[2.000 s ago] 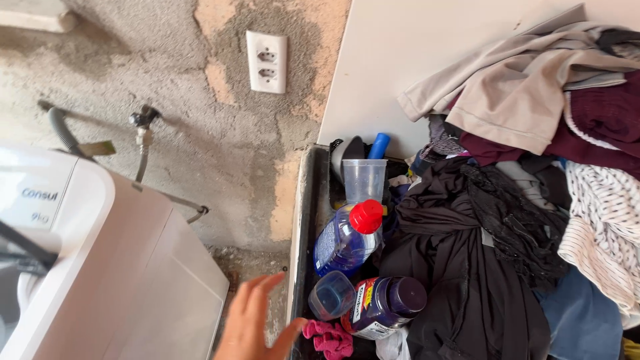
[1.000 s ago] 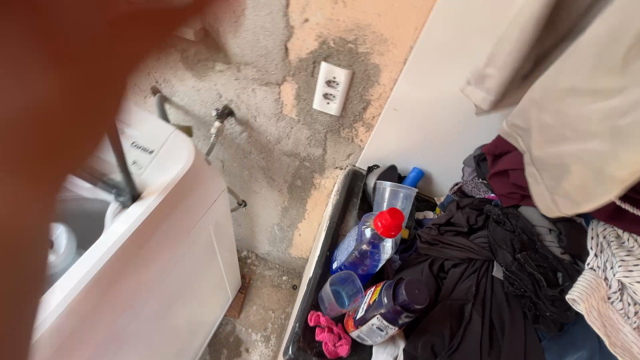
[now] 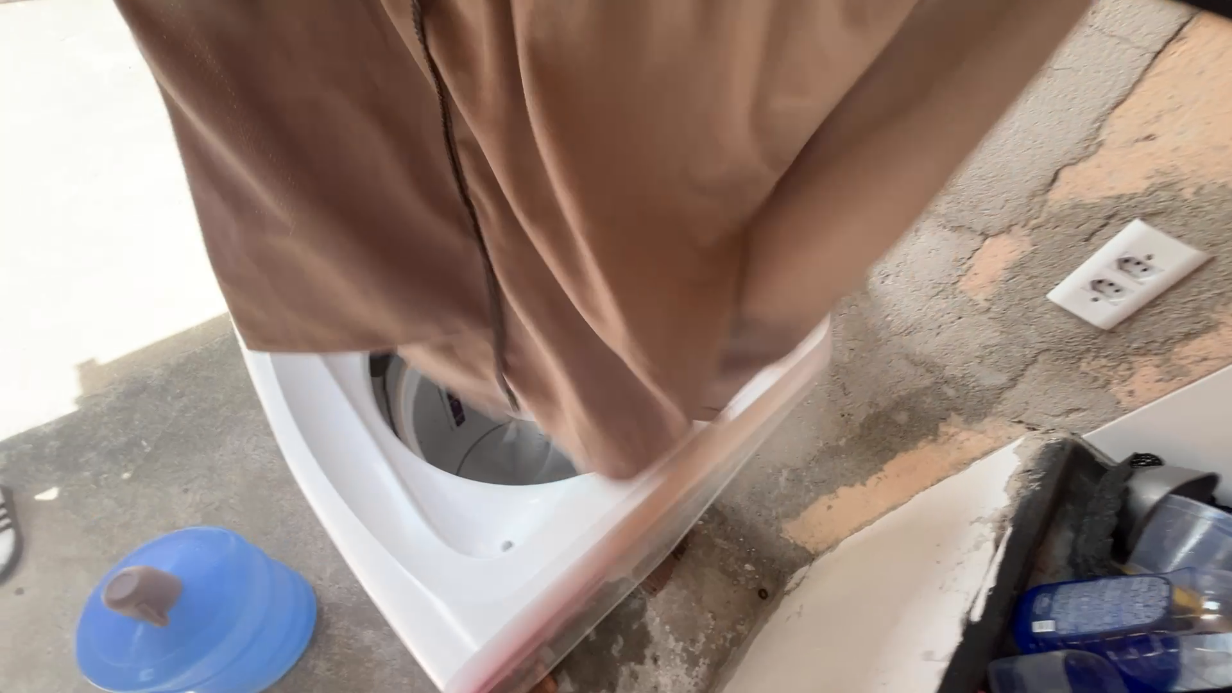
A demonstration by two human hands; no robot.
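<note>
A brown garment (image 3: 597, 212) with a dark drawstring hangs spread across the upper middle of the view. Its lower edge hangs over the opening of a white top-loading washing machine (image 3: 443, 568), partly covering it. Inside the machine, part of the drum (image 3: 500, 448) shows below the cloth. Neither my left hand nor my right hand can be seen; the garment's top edge lies beyond the frame, so what holds it is hidden.
A blue water jug (image 3: 207, 616) with a brown cap stands on the concrete floor at lower left. At lower right, a dark-edged counter (image 3: 1030, 539) holds a blue bottle (image 3: 1097, 606) and clear plastic cups. A power outlet (image 3: 1128, 274) is on the rough wall.
The view has swung left from the clothes pile to the washing machine. The hand seen two seconds ago is out of sight, and a brown garment now hangs over the machine.
</note>
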